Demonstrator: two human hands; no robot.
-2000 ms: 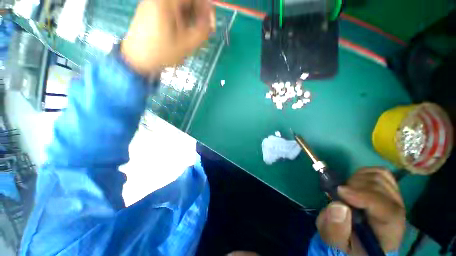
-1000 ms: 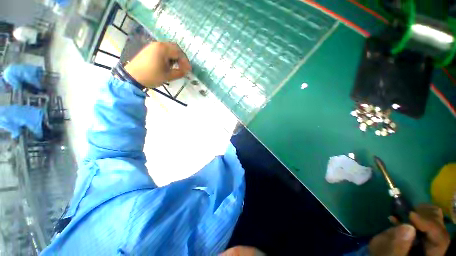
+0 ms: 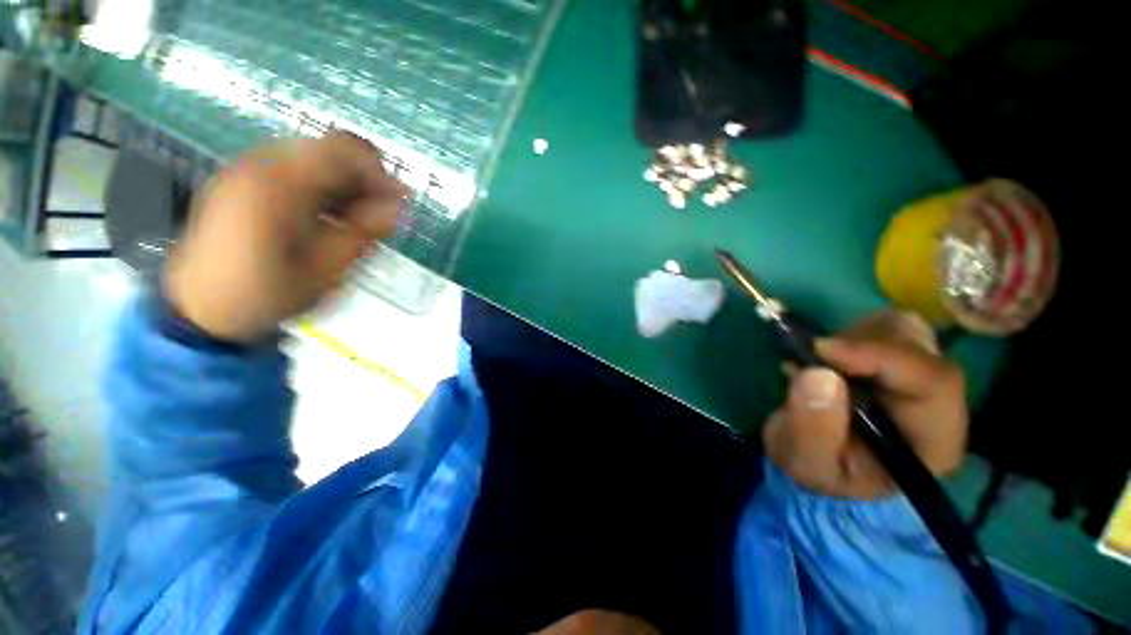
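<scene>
My right hand (image 3: 874, 403) holds a black soldering iron (image 3: 742, 273) like a pen, its brass-coloured tip pointing up and left over the green mat. My left hand (image 3: 288, 230) is raised and blurred over the near edge of the clear blister tray (image 3: 360, 75), fingers bent together; whether it holds something cannot be told. A crumpled white-blue cloth (image 3: 676, 301) lies left of the iron tip, with one tiny white disc (image 3: 674, 267) at its top edge. A heap of small white discs (image 3: 697, 173) lies below the black stand (image 3: 721, 75).
A yellow tub (image 3: 912, 258) with a red-and-white striped inside and silvery filling stands right of the iron. One loose white disc (image 3: 540, 146) lies near the tray. Dark shapes fill the right side. A yellow item (image 3: 1120, 527) shows at the far right edge.
The view has swung back to the right since one second ago. My left hand has moved from beyond the bench's near edge to the tray's edge. My right hand still holds the iron.
</scene>
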